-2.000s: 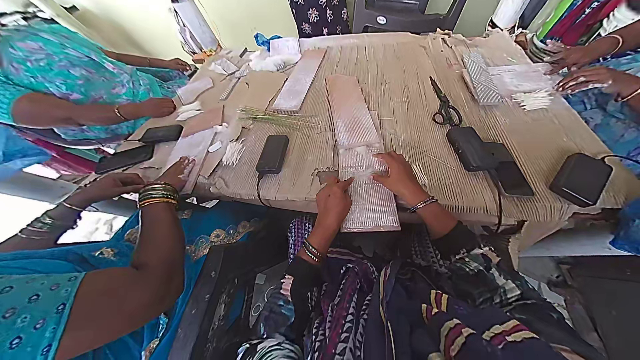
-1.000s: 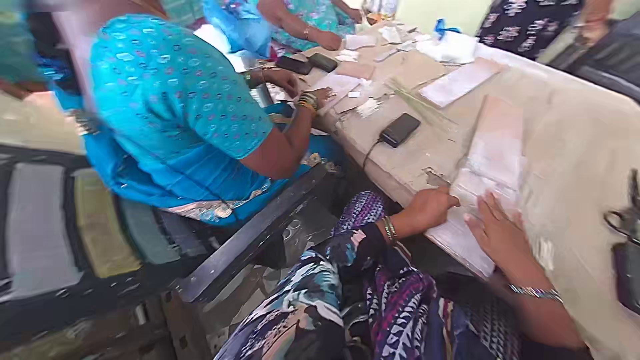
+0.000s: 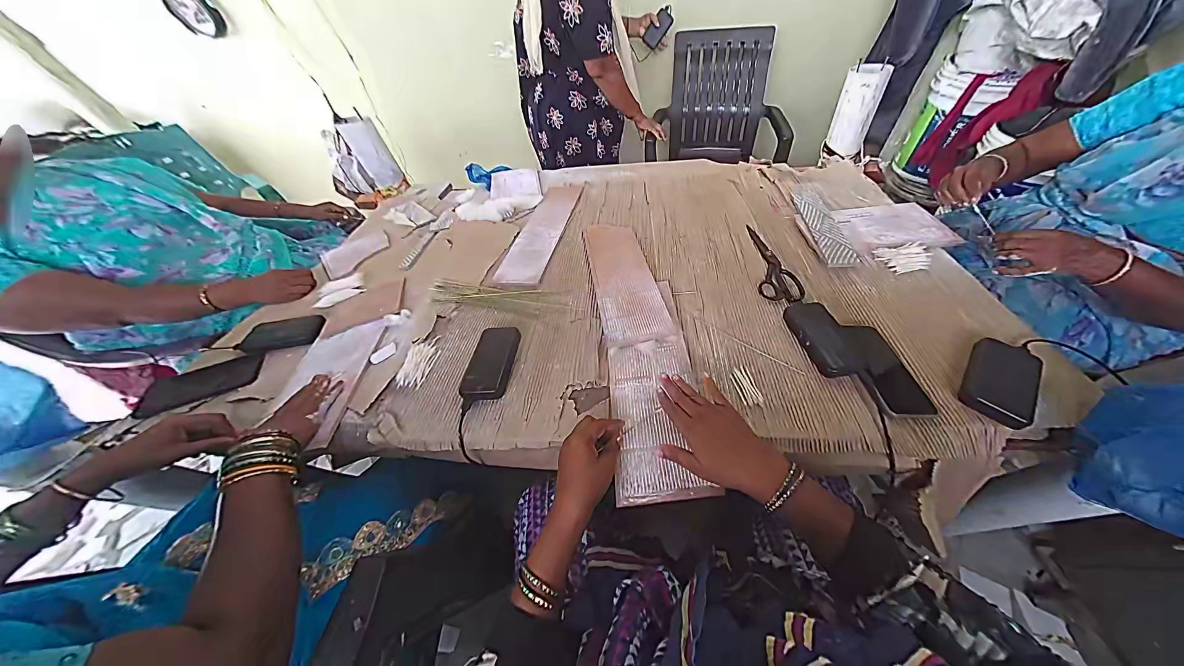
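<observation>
A long board strip with a clear plastic cover (image 3: 647, 462) lies at the near edge of the corrugated cardboard table cover. My right hand (image 3: 717, 435) rests on its right side, palm down with fingers spread. My left hand (image 3: 589, 462) is at its left edge, thumb and fingertips pinched together; whether something thin is between them cannot be told. The bare pinkish part of the strip (image 3: 612, 254) extends away from me. Several short white wicks or sticks (image 3: 746, 387) lie right of my right hand.
Scissors (image 3: 775, 268), a black power bank (image 3: 819, 338), a smartphone (image 3: 888, 370) and another black device (image 3: 999, 382) lie to the right. A corded black device (image 3: 490, 363) and thin green sticks (image 3: 490, 296) lie left. Co-workers' hands (image 3: 310, 412) work at both sides; a plastic chair (image 3: 720, 92) stands beyond.
The view swung left and has come back to the table. My right hand now lies spread on the plastic cover, while two seconds ago its fingers were closer together near the middle of the strip.
</observation>
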